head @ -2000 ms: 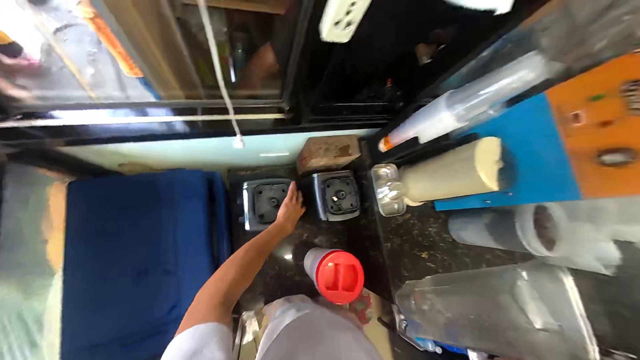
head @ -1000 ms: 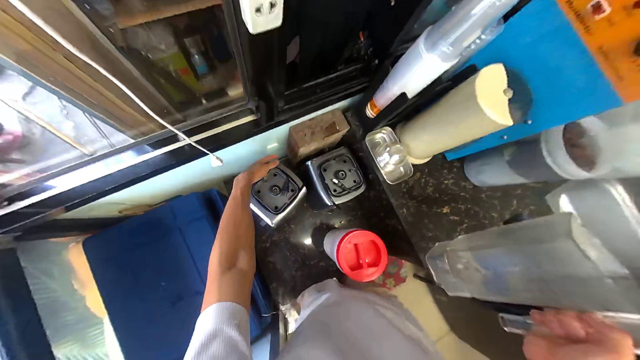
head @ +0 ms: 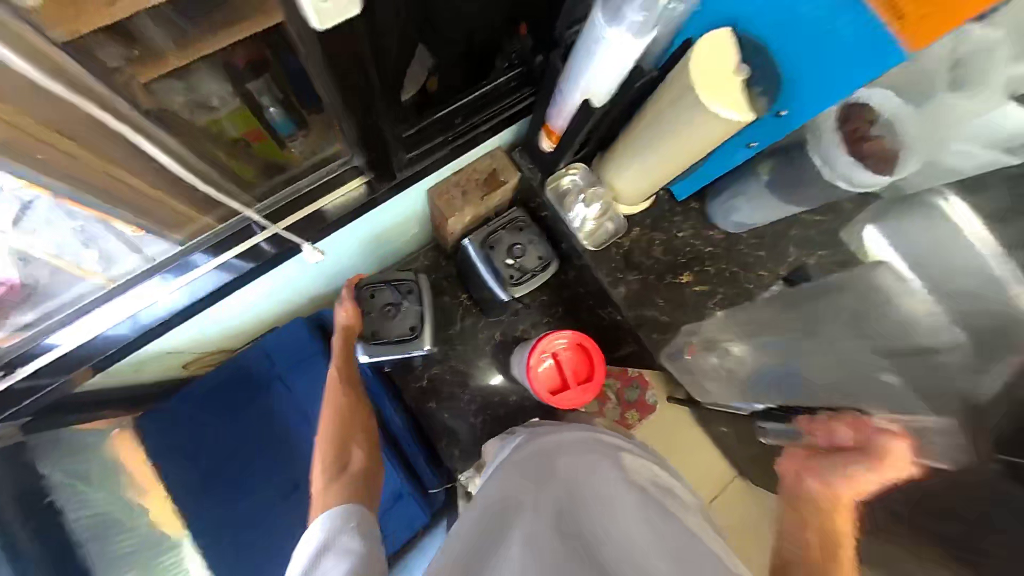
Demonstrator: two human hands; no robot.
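Observation:
My left hand (head: 347, 312) rests against the outer left side of a blender motor base (head: 390, 310); its fingertips are partly hidden. A second motor base (head: 516, 252) stands just to the right, tilted in the view. A cup or jar with a red lid (head: 566, 369) is on the dark countertop below them. At the lower right, my blurred right hand (head: 848, 456) has curled fingers by a black, handle-like item (head: 780, 414) and a clear plastic container. Whether it grips either cannot be told.
A brick-like block (head: 474, 196) sits behind the motor bases. Dark blue fabric (head: 264, 432) lies at left. A clear small container (head: 586, 206), a cream cylinder (head: 676, 120), a tub (head: 808, 160) and a large clear container (head: 824, 336) line the right side. A white cord (head: 176, 172) hangs across the window.
The left motor base has shifted away from the other one and turned. My left hand, between the two bases two seconds ago, is now at its outer side. My right hand has come into view.

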